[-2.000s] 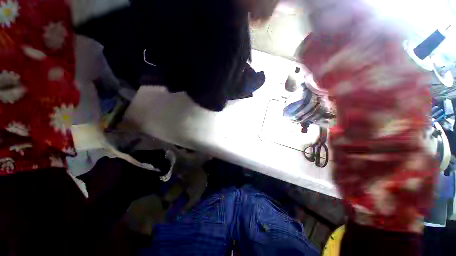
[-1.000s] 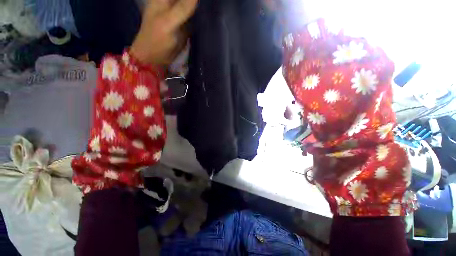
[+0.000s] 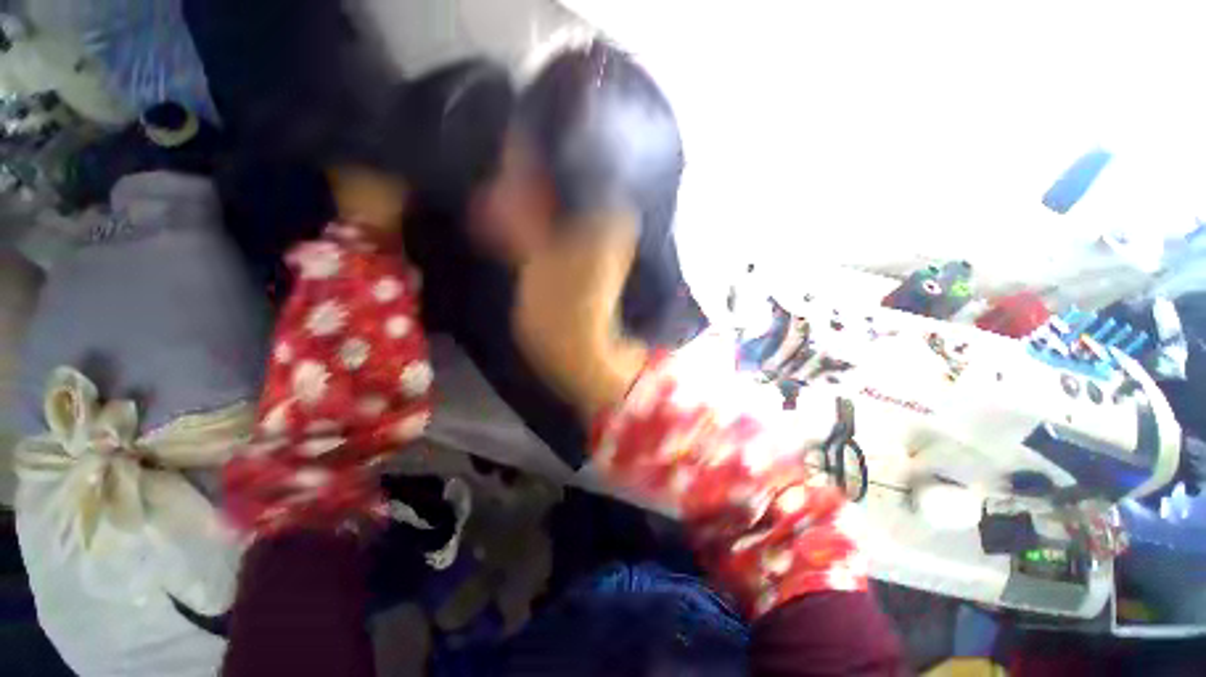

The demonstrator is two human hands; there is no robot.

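Note:
A dark garment (image 3: 456, 284) lies in a heap left of the sewing machine, partly over the pale table. My right hand (image 3: 569, 284) is blurred on the garment's near right part, with dark cloth bunched around its fingers. My left hand (image 3: 370, 199) is at the garment's left part, small and blurred; its fingers are hidden in the dark cloth. The white sewing machine (image 3: 913, 397) with red lettering stands to the right; no cloth shows under its needle area.
Black-handled shears (image 3: 841, 456) lie on the machine bed. A control box with a green display (image 3: 1051, 558) is at the right. A blue pegged tray (image 3: 1091, 344) is at the machine's far end. Grey cloth (image 3: 146, 298) and a tied white bundle (image 3: 106, 529) are at the left.
My right hand has come down and left into view on the garment, uncovering the machine and shears. The garment, held up before, is now lower and spread left. My left hand has moved slightly down and left.

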